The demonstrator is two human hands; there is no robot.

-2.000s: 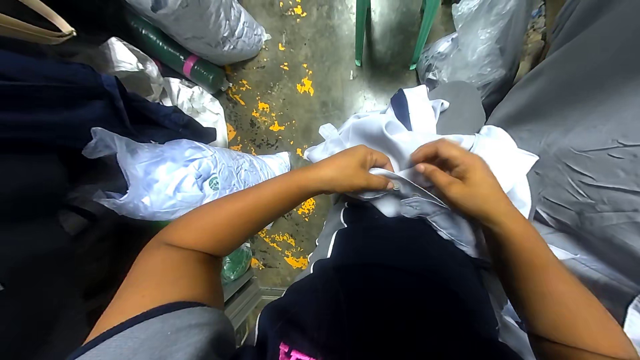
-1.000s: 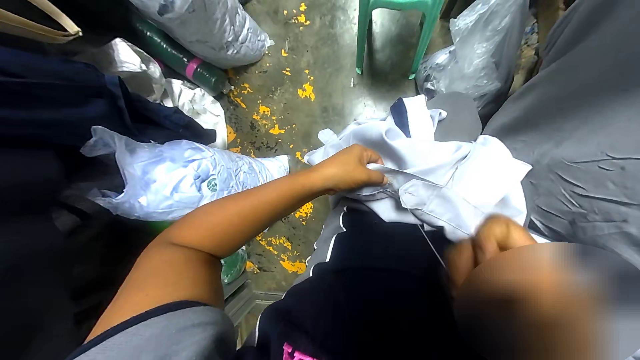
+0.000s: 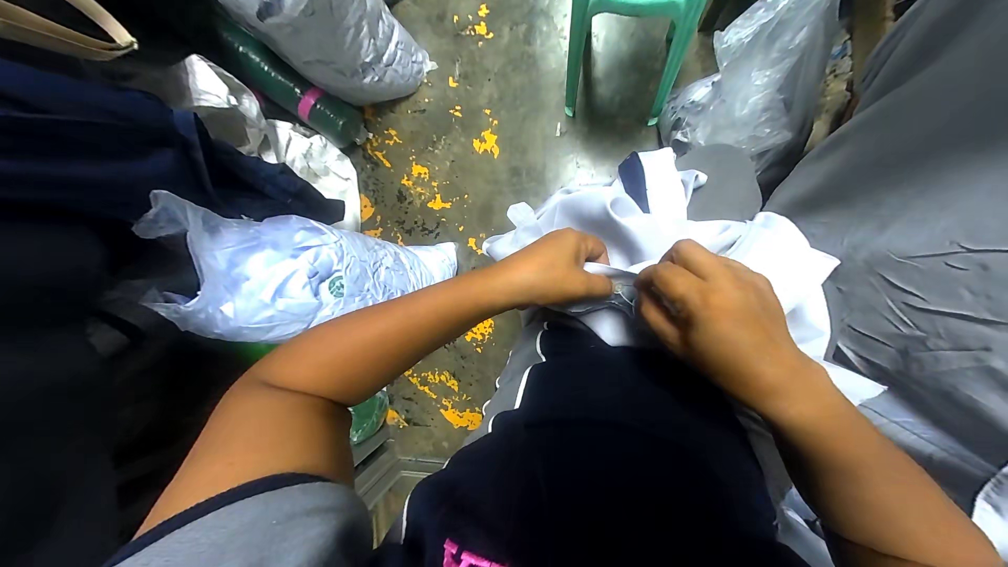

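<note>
A white garment [image 3: 630, 220] with a navy patch lies bunched over my lap. My left hand [image 3: 559, 272] pinches a folded edge of it between thumb and fingers. Close beside it on the right, my right hand [image 3: 697, 307] has its fingers curled at the same edge, by a small round button [image 3: 618, 288]. A bit of thread shows near the button. Whether a needle is between my right fingers cannot be seen; the fingertips are partly hidden by the hand itself.
A clear plastic bag of white cloth [image 3: 299, 276] lies to the left, near navy fabric [image 3: 94, 150]. A green plastic stool [image 3: 583, 55] stands ahead, with another plastic bag [image 3: 756, 87] beside it. Grey fabric [image 3: 929, 220] covers the right side. The floor has yellow paint patches.
One second ago my right hand was low and to the right, away from the cloth, with a thread stretched from it; now it is back beside my left hand, which has stayed on the garment.
</note>
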